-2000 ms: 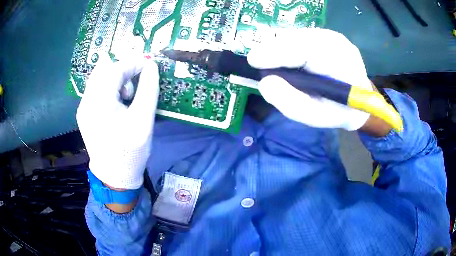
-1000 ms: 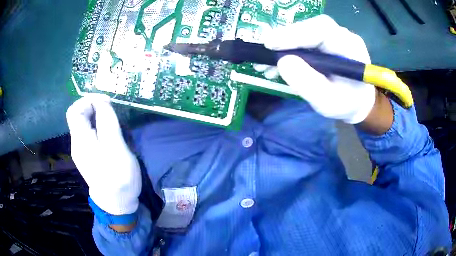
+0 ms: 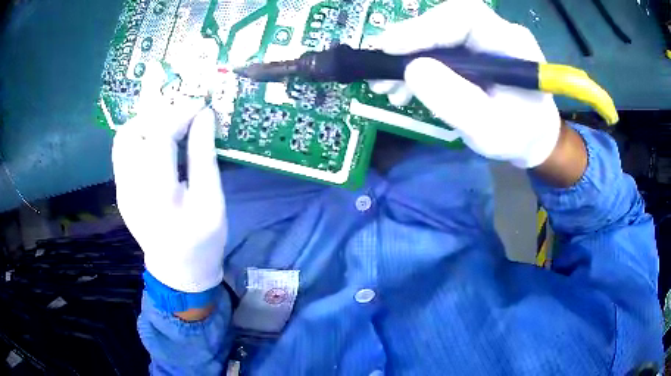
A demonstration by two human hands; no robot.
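Observation:
The green printed circuit board (image 3: pixel 283 139) lies solder side up at the mat's edge, its top cut off by the picture. My right hand (image 3: pixel 489 103), in a white glove, holds the soldering iron (image 3: pixel 353 64) like a pen. The iron's tip points left and is at a small red mark (image 3: pixel 223 70); whether it touches is not clear. My left hand (image 3: pixel 173 198), in a white glove, is over the board's lower left part. Its thumb and forefinger are close together near the tip. No solder wire can be made out in them.
A blue-green bench mat (image 3: pixel 44 110) lies under the board. Two dark slim tool parts (image 3: pixel 572 28) lie at the upper right. My blue smock (image 3: pixel 427 257) is below the board. Black items (image 3: pixel 73 294) are at the lower left, and yellow-black floor tape (image 3: pixel 542 239) is at the right.
My left hand has moved from the board's lower left edge up and right over the board. The iron's tip has moved slightly left to the red mark. The board has shifted slightly.

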